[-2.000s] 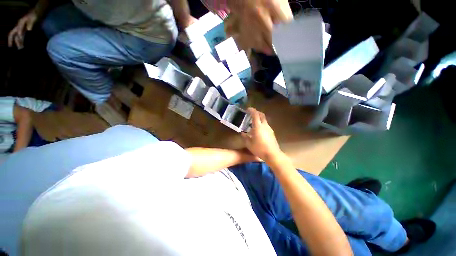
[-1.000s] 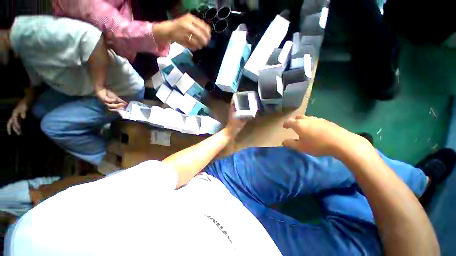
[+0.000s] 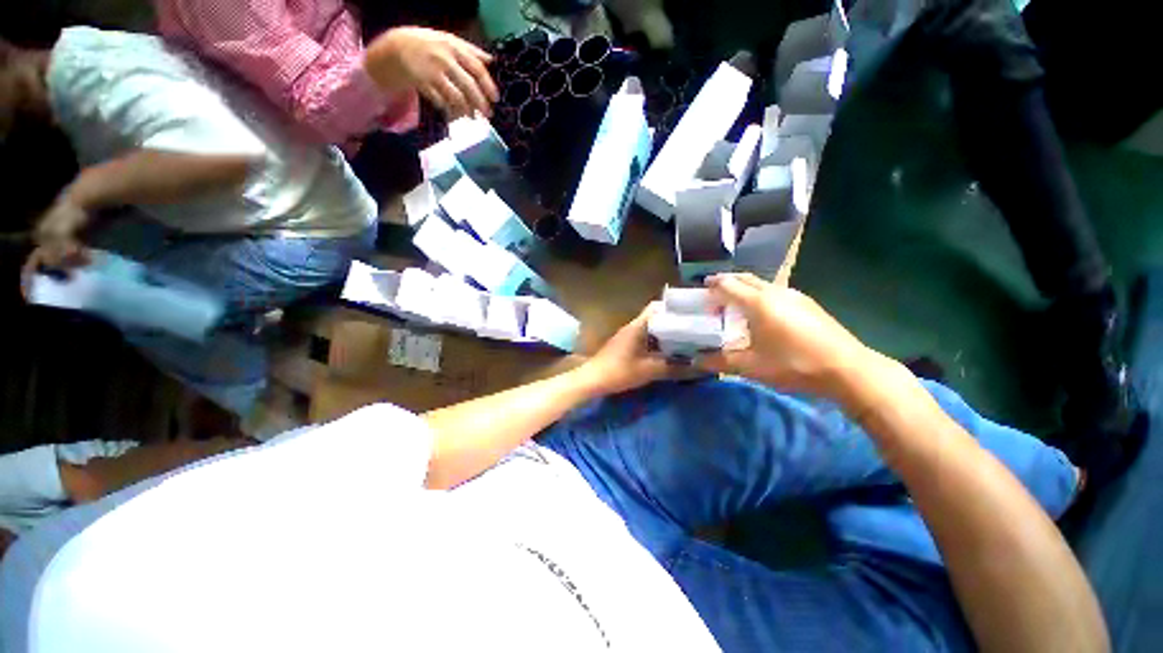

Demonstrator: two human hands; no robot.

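Note:
A white carton (image 3: 690, 329) is held upright in front of my knees, its top facing me, with white flaps at its mouth. My left hand (image 3: 628, 353) grips its left side. My right hand (image 3: 781, 329) is at its right side and top, fingers on the flaps. How far the mouth is closed and what is inside cannot be told. Open cartons (image 3: 736, 220) with grey-white mouths stand just beyond my right hand.
A row of cartons (image 3: 467, 309) and several closed cartons (image 3: 477, 230) lie left on brown cardboard (image 3: 487, 373). Black tubes (image 3: 555, 79) stand behind two lying cartons (image 3: 615, 162). A person's hand (image 3: 440, 70) reaches in beside them. Another person at left holds a carton (image 3: 128, 296). Dark-trousered legs stand right.
My right hand has moved left onto the carton's flaps. My left hand and carton have moved right and nearer. The person at left now holds a carton.

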